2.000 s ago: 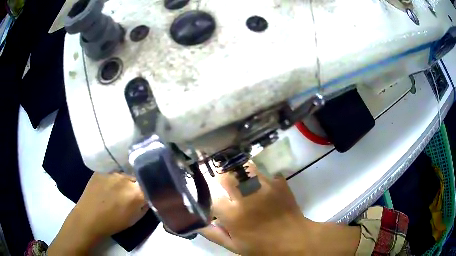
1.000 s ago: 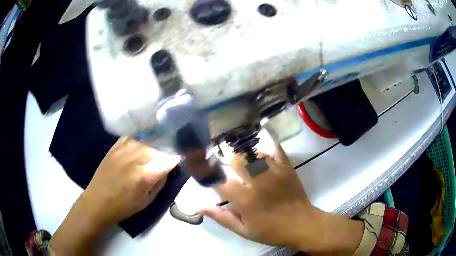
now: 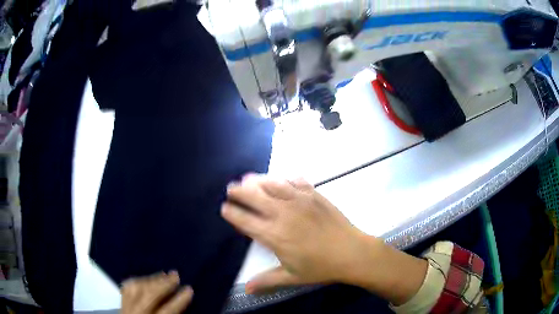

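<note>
A large dark fabric panel (image 3: 171, 159) lies on the white table, left of and beside the needle area, and reaches the bottom edge of the picture. My left hand (image 3: 154, 295) is at the panel's lower end, cut off by the picture's bottom; whether it grips the cloth is hidden. My right hand (image 3: 294, 227) lies at the panel's right edge, fingertips on the cloth and thumb apart. The presser foot area (image 3: 276, 110) is brightly lit, at the panel's upper right edge. The white sewing machine head (image 3: 392, 40) with a blue stripe stands above.
A black flat object (image 3: 426, 95) lies over a red loop handle (image 3: 392, 107) under the machine arm. A small square-ended dark part (image 3: 330, 119) is right of the needle. The table's ruler edge (image 3: 453, 199) curves along the front. Green mesh (image 3: 547, 178) shows at far right.
The view has shifted, so the machine head sits higher. The dark panel now lies more exposed in front. Both hands are farther from the needle, my left hand lower at the panel's near end.
</note>
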